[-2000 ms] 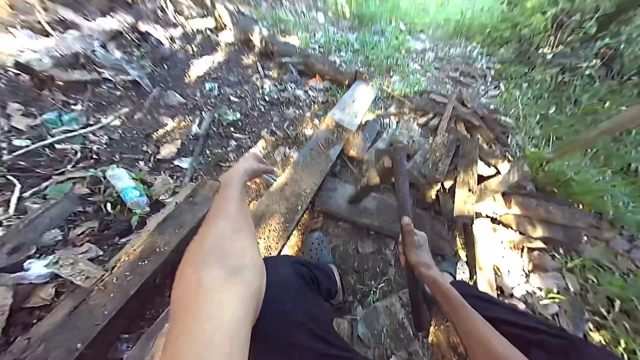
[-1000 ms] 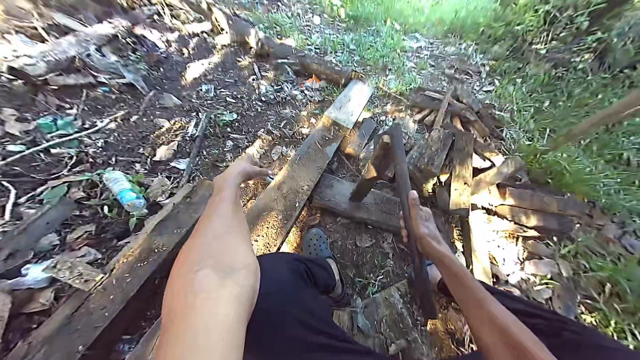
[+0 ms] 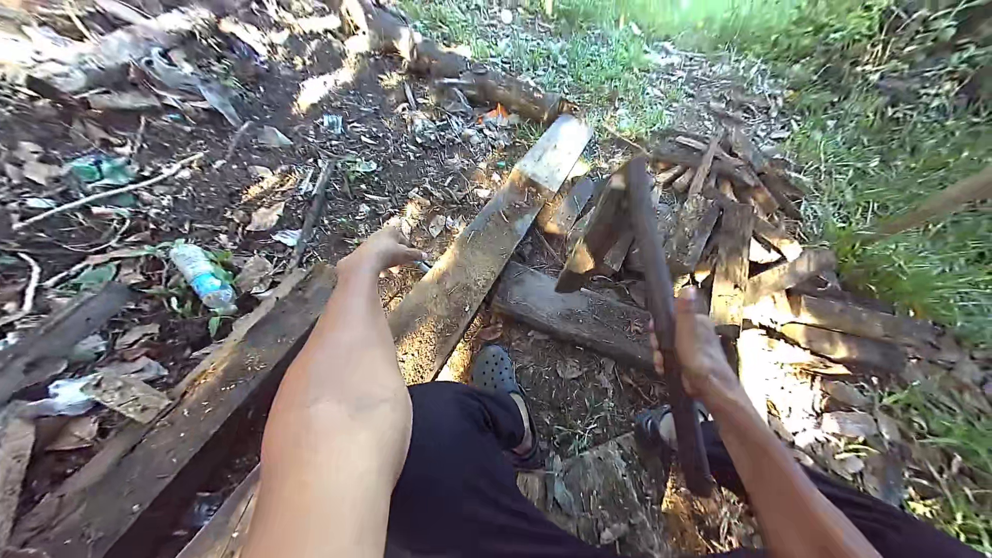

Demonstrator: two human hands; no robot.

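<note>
My right hand grips the long dark handle of an axe-like tool. Its thick wedge-shaped head points down and left, above a short board. The head's material is unclear. My left hand reaches forward beside the left edge of a long wooden plank, with thumb and a finger apart and nothing visible between them. The other fingers are partly hidden, and whether they touch the plank is unclear. The plank slants away, its far end pale and sunlit.
Split wood pieces are piled at right. Another long board lies at lower left, near a plastic bottle. A log lies beyond the plank. My clog-shod foot is close to the plank, and a weathered wood slab lies between my legs.
The tool in my right hand has shifted and turned; its head hangs lower and more to the left of the handle than two seconds ago. My left hand has stayed about where it was.
</note>
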